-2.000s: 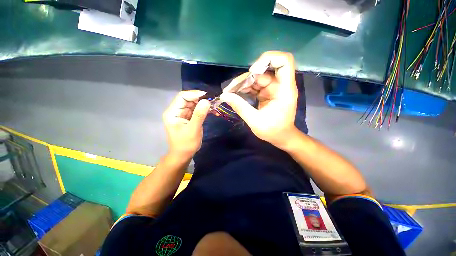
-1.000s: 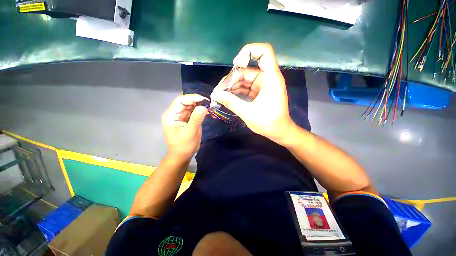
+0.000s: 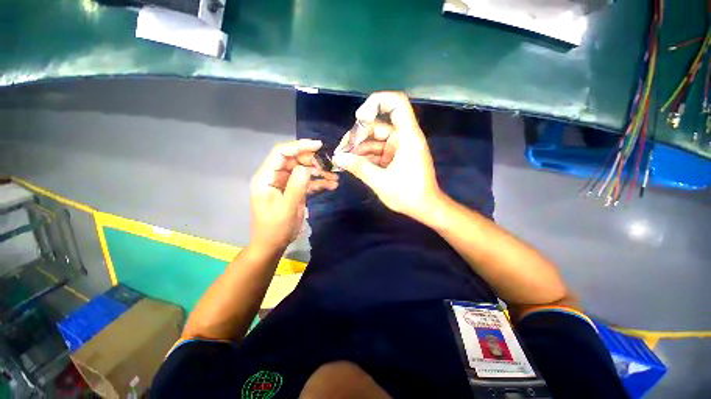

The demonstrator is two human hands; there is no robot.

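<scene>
My left hand (image 3: 282,187) is above my dark-clothed lap, a little left of centre, with a small dark piece (image 3: 323,161) pinched at its thumb and fingertips. It may be a connector housing. My right hand (image 3: 394,156) is close beside it, its thumb and finger at the other side of the dark piece. Thin strands, likely harness wires (image 3: 355,135), show between the right thumb and curled fingers. The wire ends and any terminals are too small and blurred to tell.
The green bench (image 3: 343,47) edge runs just beyond my hands. Grey machine parts with pale plates (image 3: 181,31) stand on it. Loose wire bundles (image 3: 635,128) hang over the edge at right, above a blue bin (image 3: 577,160). A cardboard box (image 3: 129,347) is at lower left.
The coloured wires that hung below the fingertips are no longer visible there. A dark piece now shows between the hands, and the left lower fingers are more extended. The right hand has lowered slightly.
</scene>
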